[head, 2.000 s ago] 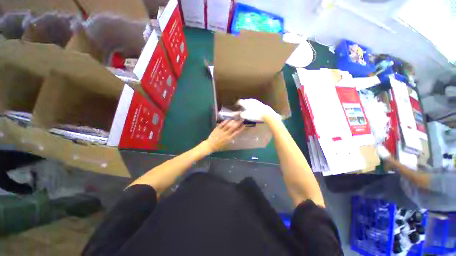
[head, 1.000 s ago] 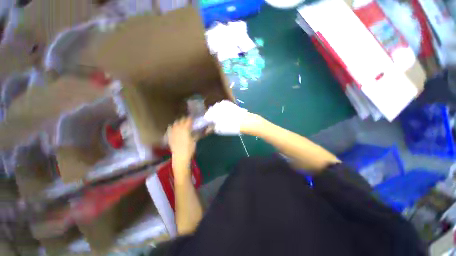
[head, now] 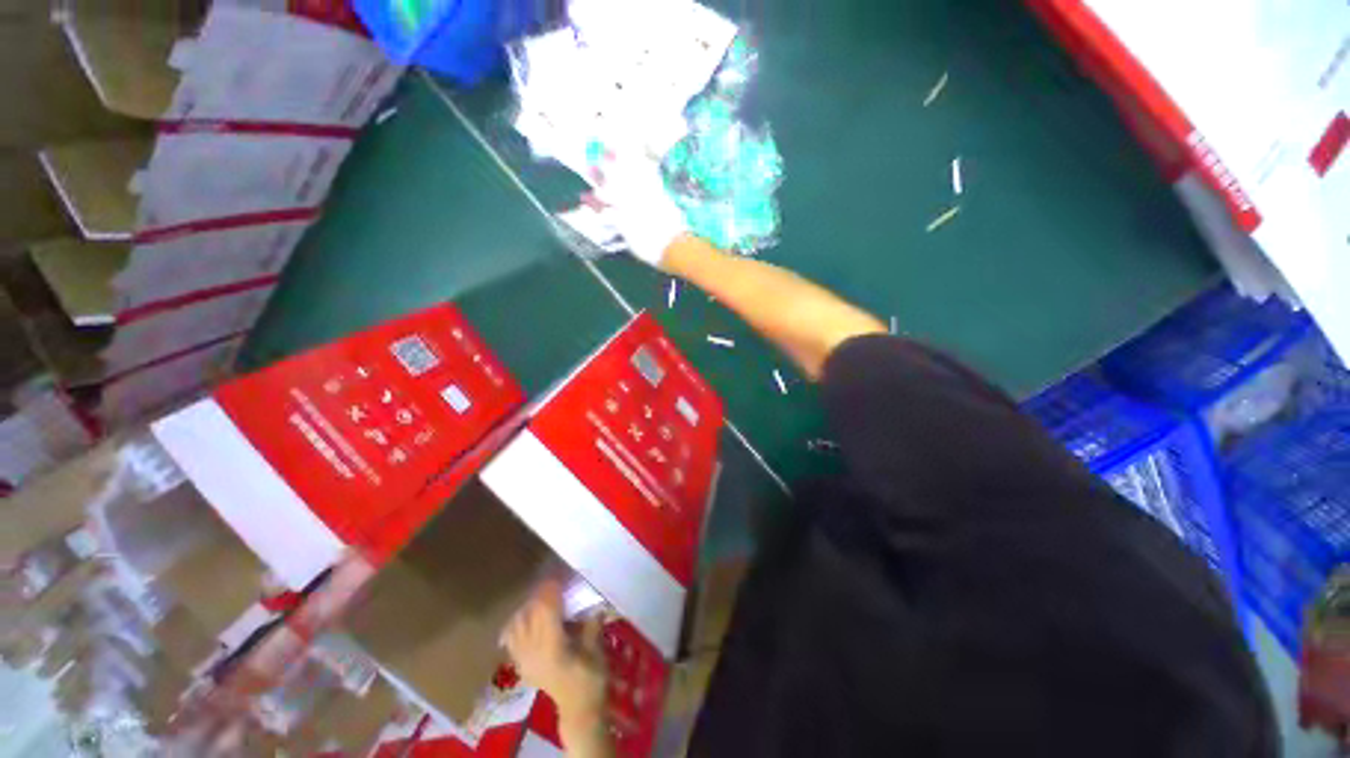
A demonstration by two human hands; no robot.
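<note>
My right hand (head: 640,210), in a white glove, reaches to the white packets (head: 629,67) heaped on the green bench. The glove blends with them, so its grip is unclear. A teal-green pile of small packets (head: 723,175) lies beside it. My bare left hand (head: 555,652) is low in the picture, blurred, at the opening of a carton with a red and white flap (head: 629,444). A small pale thing (head: 582,597) shows by its fingers; whether it is held is unclear. Another red and white carton (head: 348,422) stands to the left.
White cartons with red stripes (head: 244,141) stand in a row at upper left. A blue bin (head: 459,37) is at the top. Printed flat cartons (head: 1258,111) lie at upper right. Blue crates (head: 1170,444) are below the bench at right. Loose slivers (head: 956,175) lie on the bench (head: 874,178).
The view has swung left along the bench. My hands were together at an open carton; now they are apart, the right at the white packets and the left at a carton low in view.
</note>
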